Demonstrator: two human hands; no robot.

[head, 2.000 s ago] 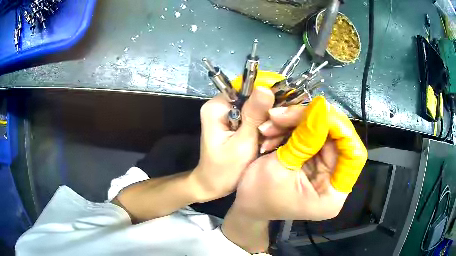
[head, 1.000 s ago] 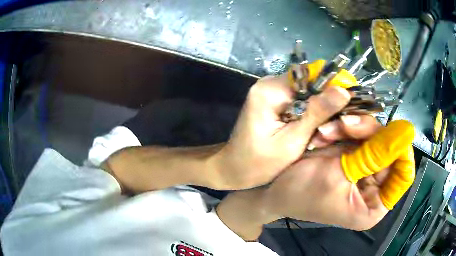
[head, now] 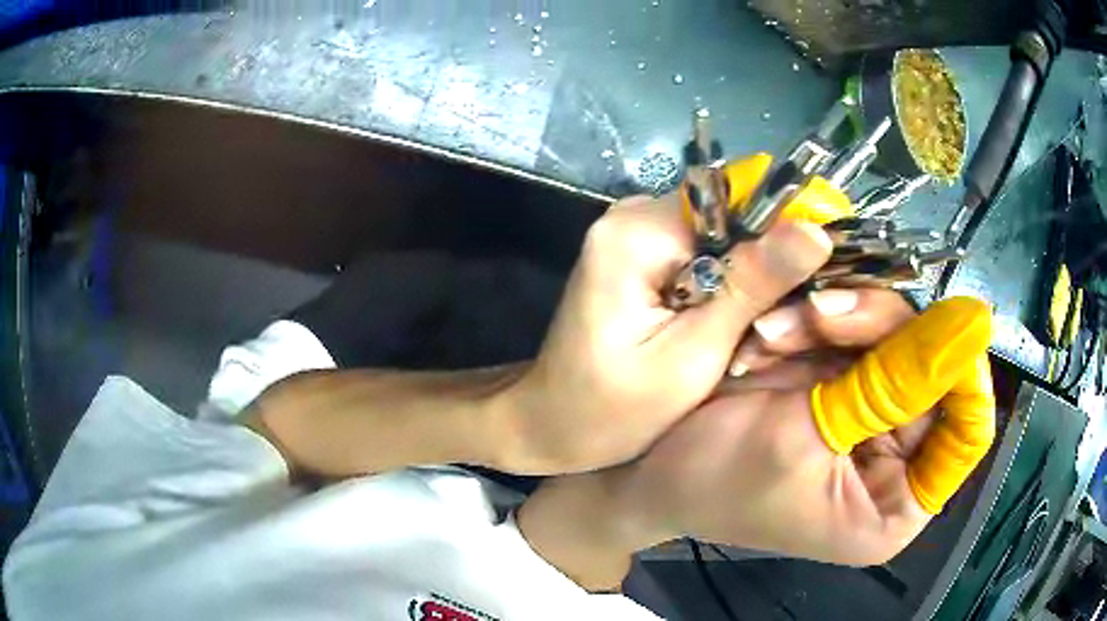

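My left hand [head: 643,328] is closed around a fanned bundle of dark and silver metal connector plugs [head: 777,192], right of the picture's centre. Several narrow tips point up and right; one plug end faces me beside the thumb. My right hand [head: 874,412] is against the bundle's lower right, with yellow finger cots on two bent fingers whose tips meet. No wire is clear at those tips. The dark soldering iron [head: 1010,121] slants down from the upper right; its thin end is close to the rightmost connectors. Contact is unclear.
A round tin of golden rough material [head: 930,115] stands just behind the connectors, left of the iron. A dark block [head: 850,24] is at the back. A yellow-and-black tool [head: 1063,303] lies at the right. The worn bench edge [head: 364,146] curves across the upper left.
The view has shifted, so both hands, the bundle and the tin appear further right, and the blue tray is out of view. The bundle is now closer to the iron's end. The grip looks the same.
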